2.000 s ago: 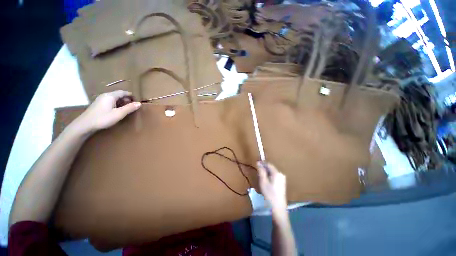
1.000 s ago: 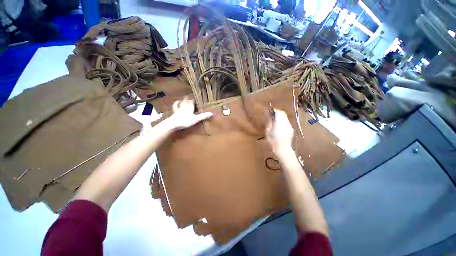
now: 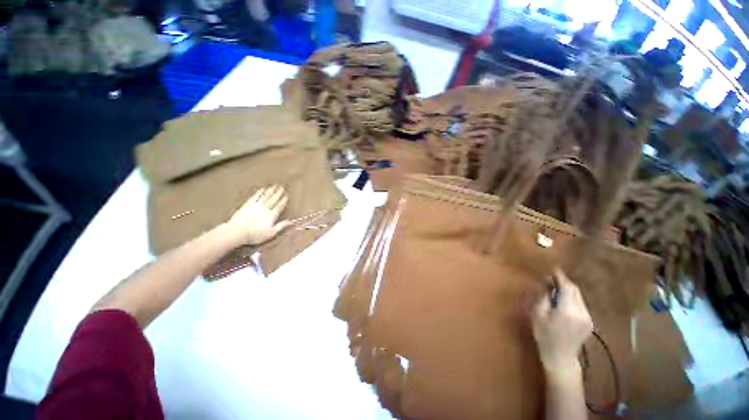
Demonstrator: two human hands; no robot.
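Note:
My left hand [image 3: 259, 216] lies flat, fingers spread, on the tan pile of finished panels [image 3: 222, 180] at the left. My right hand [image 3: 562, 316] is closed around the dark thread snips [image 3: 554, 294], over the right stack. The snips cord [image 3: 609, 361] loops down beside the right wrist. The top bag body panel [image 3: 460, 303] of the stacked panels lies under the right hand, with handles rising blurred from its top edge. A small white square [image 3: 544, 239] sits near that edge.
Bundled straps [image 3: 361, 94] lie in a heap behind the stacks, with more straps [image 3: 673, 230] at the far right. A dark tag [image 3: 360, 179] lies between the piles. The white table [image 3: 222, 344] shows between the stacks.
My left hand has moved from the right stack's top edge to the left pile. My right hand still holds the snips, lower on the panel. The view has turned left.

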